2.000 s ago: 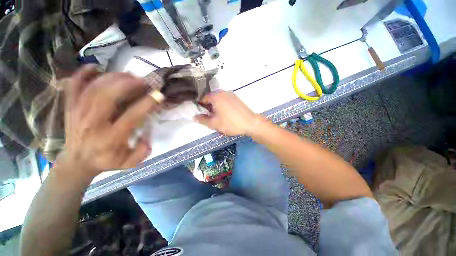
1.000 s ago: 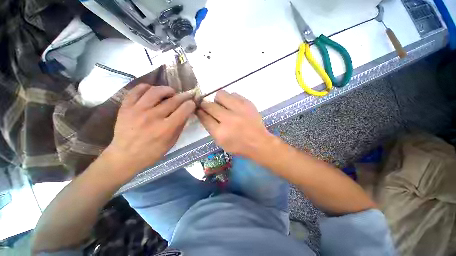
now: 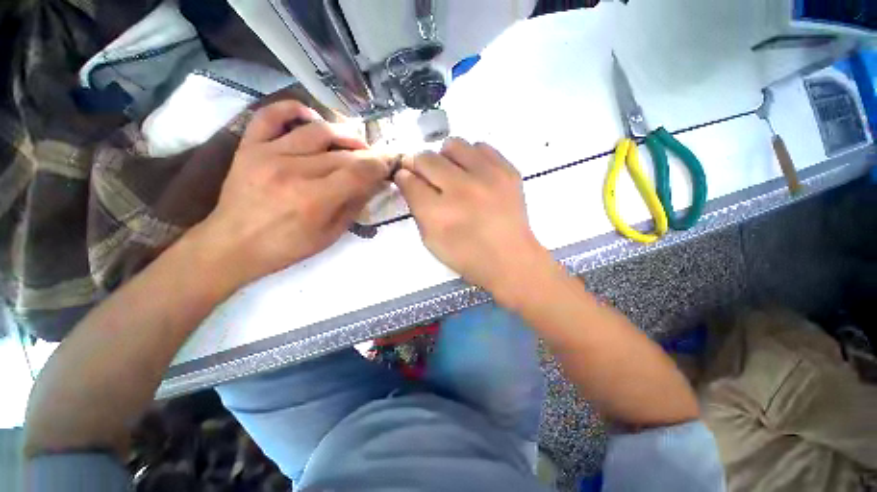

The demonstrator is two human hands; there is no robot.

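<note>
Brown plaid fabric (image 3: 125,221) lies bunched at the left of the machine table, with a white fabric piece (image 3: 197,110) on it. My left hand (image 3: 293,187) presses on the plaid beside the presser foot, thumb and fingertips pinching its edge. My right hand (image 3: 471,211) meets it there, fingertips closed at the same edge. The pinched edge is mostly hidden by my fingers. The sewing machine head (image 3: 361,58) stands just above both hands; the needle area is partly hidden.
Scissors (image 3: 664,183) with yellow and green handles lie right of the machine. A brown-handled tool (image 3: 785,163) lies farther right. A measuring tape strip (image 3: 317,341) runs along the table's front edge. A tan garment pile (image 3: 798,399) is at the lower right.
My left hand, raised and blurred two seconds ago, has come down onto the fabric beside my right hand. Since one second ago, both hands and the pinched edge are closer to the presser foot.
</note>
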